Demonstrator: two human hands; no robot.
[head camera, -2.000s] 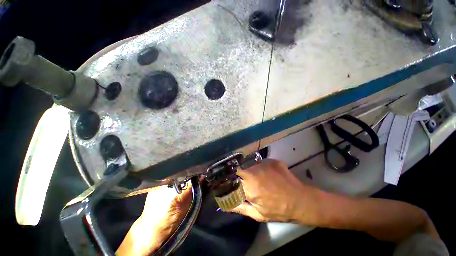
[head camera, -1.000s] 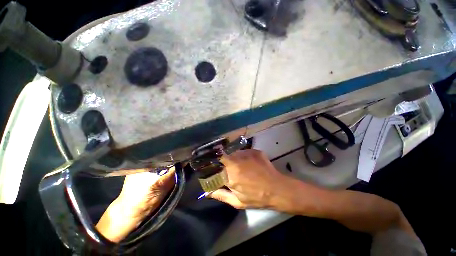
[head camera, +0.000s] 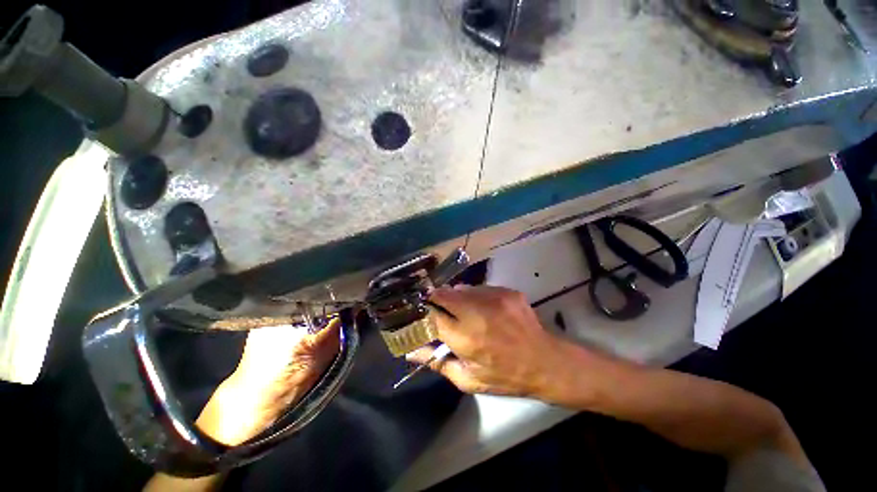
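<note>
Dark fabric (head camera: 356, 432) lies below the machine head around both hands. My left hand (head camera: 274, 370) is behind the curved metal guard (head camera: 135, 404), its fingertips hidden near the needle area; I cannot tell what they hold. My right hand (head camera: 495, 336) is just right of the yellowish ribbed block (head camera: 412, 336), its fingers curled around a slim pointed tool (head camera: 415, 369) whose tip points down and left. The needle and presser foot are hidden by the machine head and fingers.
The worn off-white machine head (head camera: 356, 183) with a blue stripe fills the top. Black-handled shears (head camera: 620, 293) and white pattern pieces (head camera: 721, 279) lie on the right. A white lamp (head camera: 48, 279) is at far left, below a grey hollow post (head camera: 87, 82).
The view has shifted, so the machine and hands sit further left than two seconds ago. The slim tool in my right hand shows more clearly now. Both hands stay near the needle area.
</note>
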